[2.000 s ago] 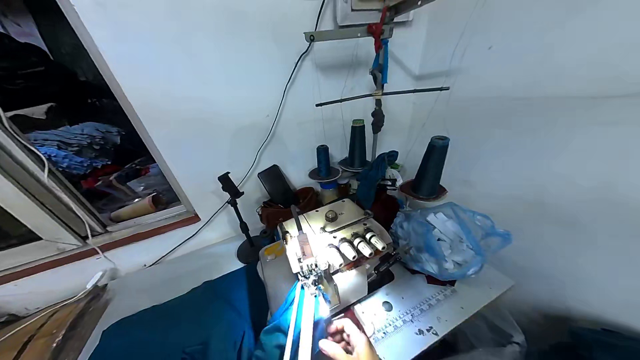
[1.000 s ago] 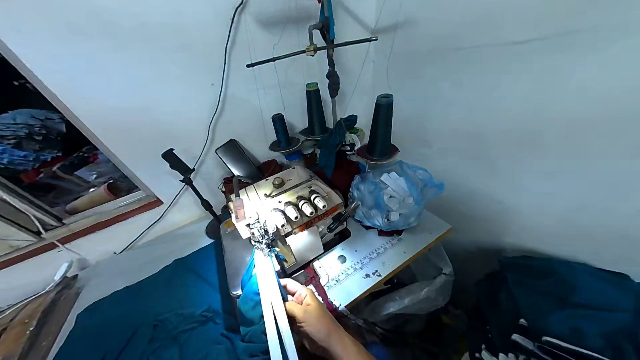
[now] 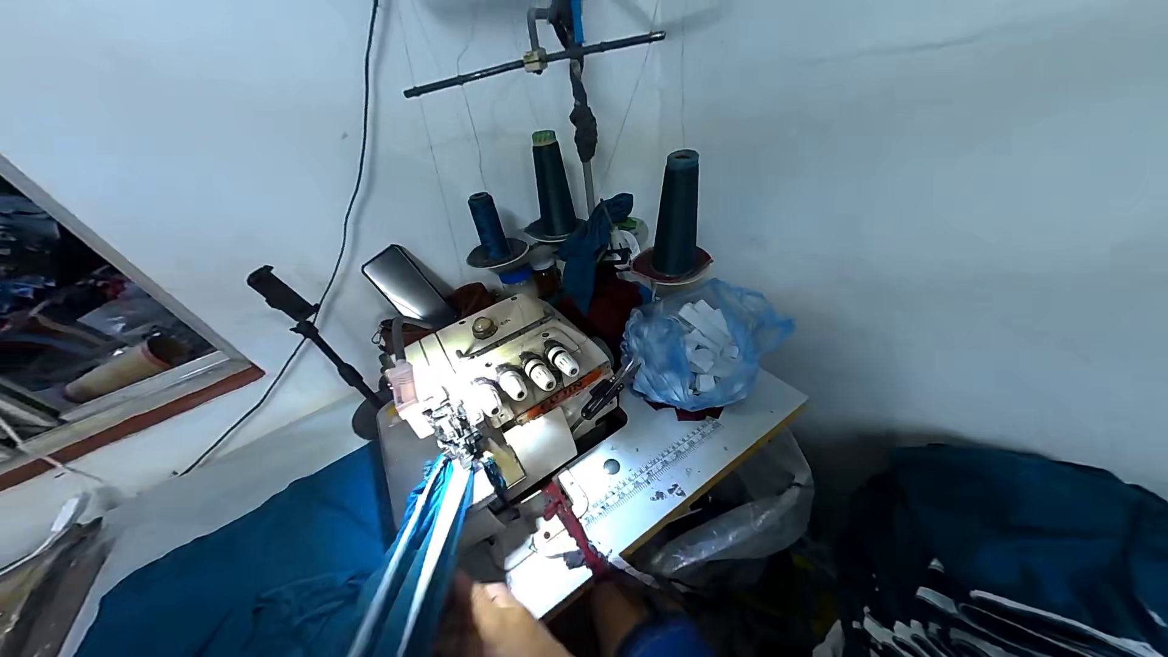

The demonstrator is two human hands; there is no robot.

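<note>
My right hand [image 3: 506, 625] is at the bottom edge, beside teal fabric and two pale strips [image 3: 441, 547]; its fingers are partly cut off or hidden, so a grip cannot be told. The strips run up to the lit needle and presser-foot area [image 3: 456, 433] of an overlock sewing machine [image 3: 520, 342]. Teal cloth [image 3: 246, 557] spreads left of the machine. A dark red fabric strip [image 3: 570, 525] lies over the machine table's front edge. Under that edge show bare skin and blue cloth [image 3: 666, 636]; which limb this is cannot be told. My left hand is not in view.
Dark thread cones [image 3: 676, 214] stand behind the machine. A blue plastic bag [image 3: 698, 347] of white pieces rests on the table [image 3: 757, 406]. A phone [image 3: 408, 285] and a black stand [image 3: 338, 360] are at the left rear. Dark teal garments [image 3: 1013, 538] lie at lower right.
My right hand has moved down beside the strips, away from the needle area. The blue cloth under the table edge now shows. The view has shifted right since the first frame.
</note>
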